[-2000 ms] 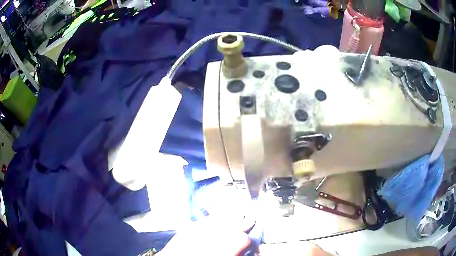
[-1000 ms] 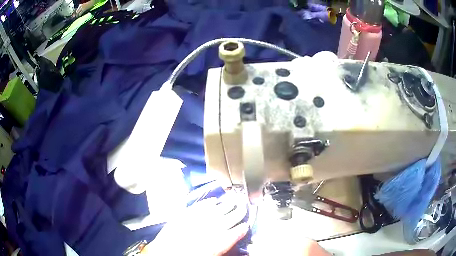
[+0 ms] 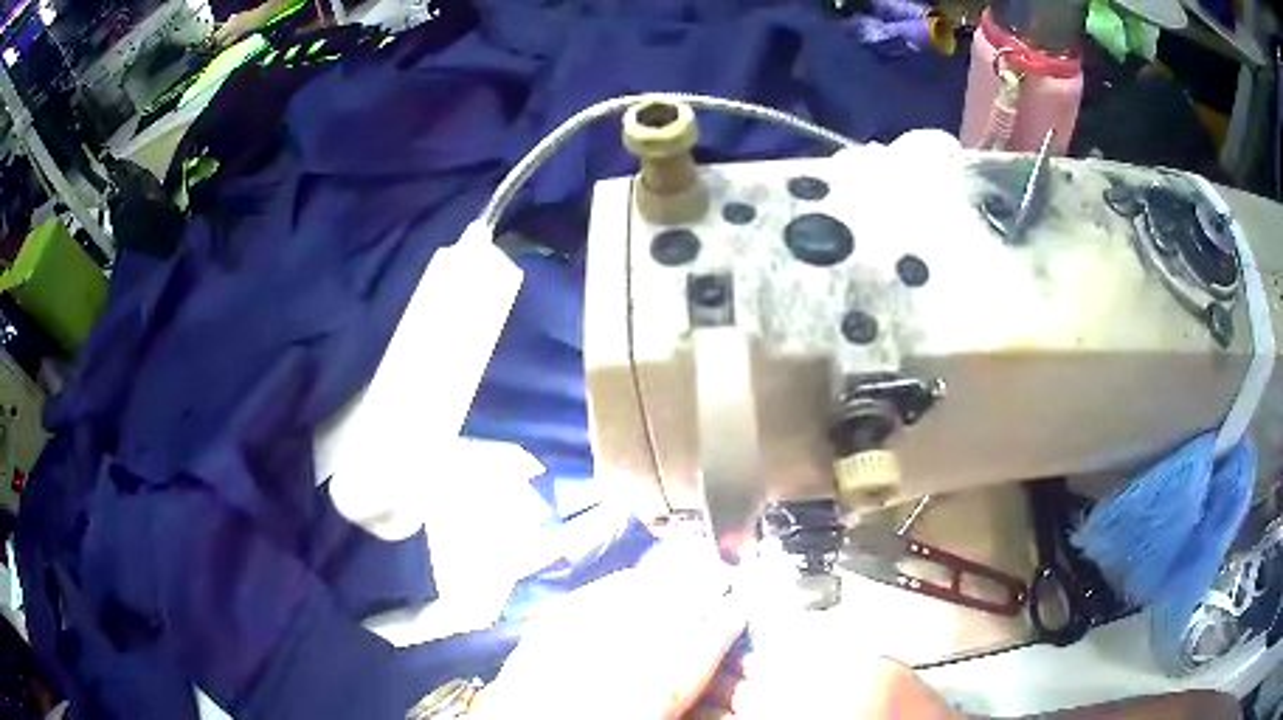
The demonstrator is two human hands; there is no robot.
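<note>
A navy panel (image 3: 598, 553), bright blue under the lamp, lies left of the needle area of the cream lockstitch machine head (image 3: 788, 366). My left hand (image 3: 605, 647) reaches in from the bottom edge, washed out by glare, at the cloth just in front of the presser foot. My right hand (image 3: 844, 689) is at the bottom right of the needle area, largely lost in glare and cut off by the edge. The fingertips of both hands cannot be made out. The presser foot and needle are hidden in glare.
A large navy garment heap (image 3: 267, 366) lies left of and behind the machine. A white lamp (image 3: 436, 366) hangs left of the head. Reddish-brown snips (image 3: 964, 577), black scissors (image 3: 1055, 602) and a blue tassel (image 3: 1175, 528) are at the right. A pink flask (image 3: 1023, 99) stands behind.
My left hand has moved in toward the needle area and lies lower over the cloth, its fingers now lost in glare. The view has shifted slightly. My right hand shows a little more.
</note>
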